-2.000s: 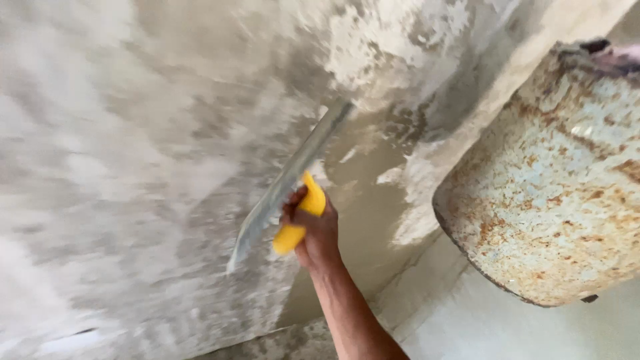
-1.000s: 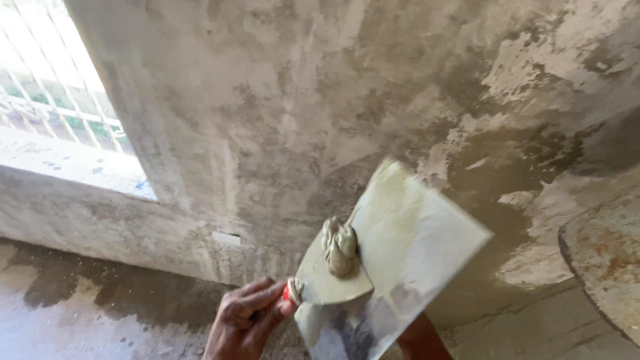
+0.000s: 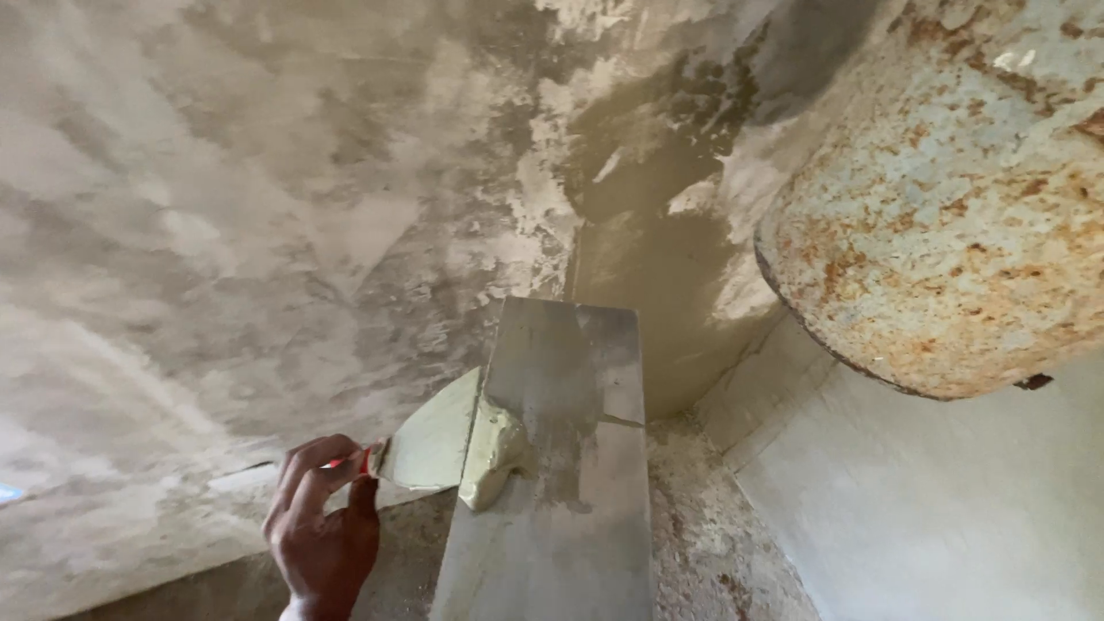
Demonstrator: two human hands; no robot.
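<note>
My left hand (image 3: pixel 323 522) grips the red handle of a putty knife (image 3: pixel 431 435), whose wide blade is coated with pale putty. Its blade edge meets the left side of a long rectangular steel finishing trowel (image 3: pixel 586 535). A wet lump of putty (image 3: pixel 496 453) sits on the trowel there, where the two tools touch. The trowel's flat face is turned toward me, smeared with a thin film. My right hand is not visible. Behind the tools, a damp, darker patch of putty (image 3: pixel 664 276) covers part of the mottled plaster surface (image 3: pixel 302 216).
A rusty, paint-flaked metal object (image 3: pixel 957 224) with a rounded edge hangs over the upper right, close to the camera. Below it a smooth pale surface (image 3: pixel 931 509) meets the rough plaster along a cracked edge.
Two seconds ago a hand held the trowel by its yellow handle against the plaster. The putty lump, on the putty knife one second ago, now lies on the trowel. The view has swung.
</note>
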